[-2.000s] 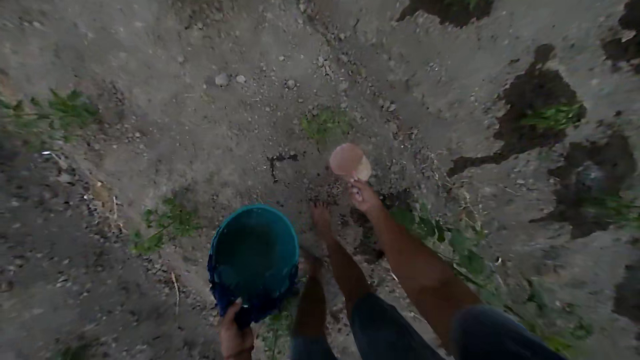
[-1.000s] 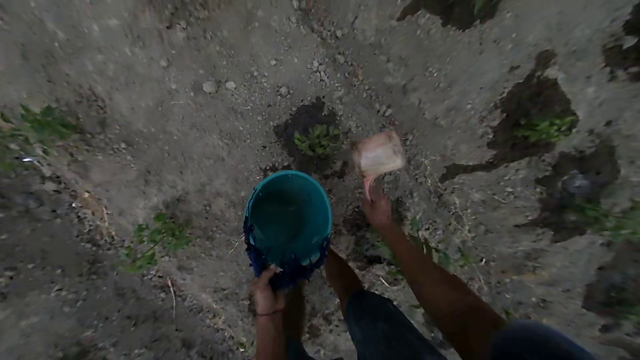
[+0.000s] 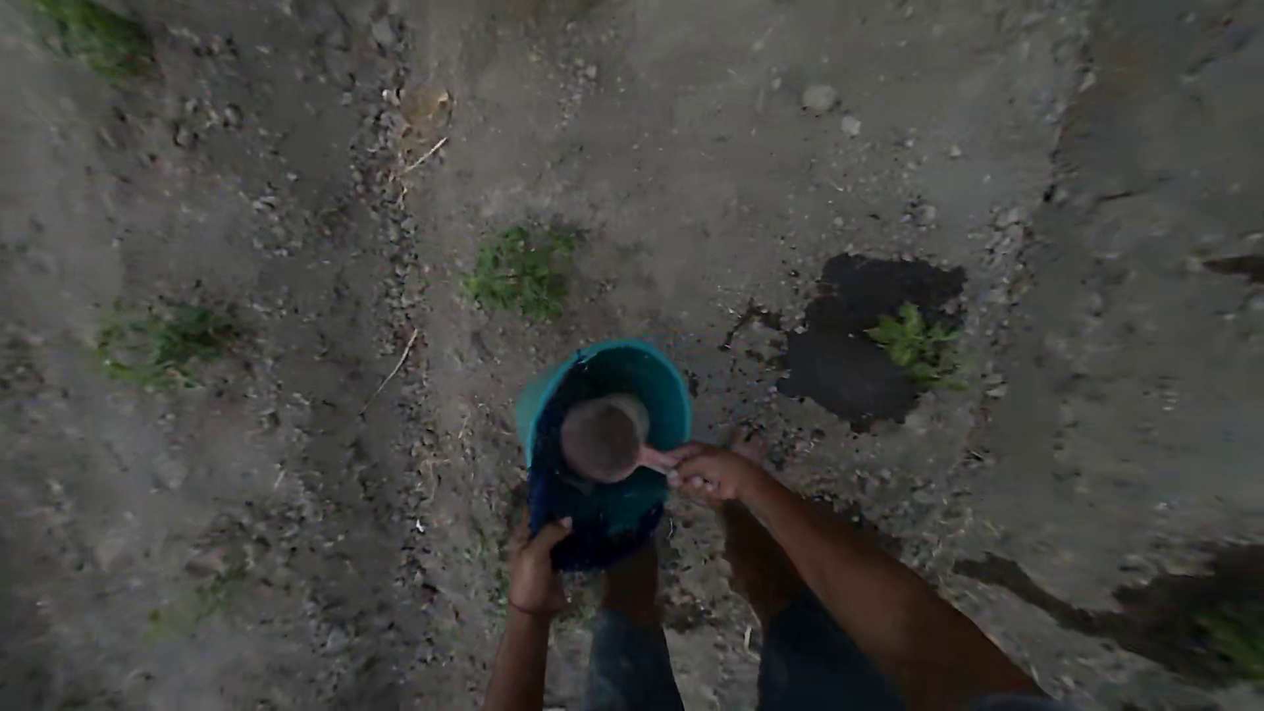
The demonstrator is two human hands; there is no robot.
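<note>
A teal plastic bucket [image 3: 673,383] with dark blue material along its near rim is at the lower middle of the view, above my feet. My left hand [image 3: 538,565] grips its near left rim, thumb over the edge. My right hand [image 3: 713,471] holds the handle of a pinkish dipper [image 3: 602,439], whose round cup is inside the bucket's mouth. How much water the bucket holds cannot be told. A small green plant [image 3: 523,274] grows just beyond the bucket. To the right, another plant [image 3: 916,344] stands at the edge of a dark wet patch [image 3: 851,365].
Dry, pebbly soil [image 3: 691,168] lies all around. More plants grow at the left [image 3: 168,341] and upper left [image 3: 94,38]. A further wet patch [image 3: 1165,602] spreads at the lower right. My bare foot [image 3: 748,444] is beside my right hand.
The dipper in my right hand has moved from beyond the bucket's right side into its mouth. The ground around the right-hand plant has become wet. The view has shifted left.
</note>
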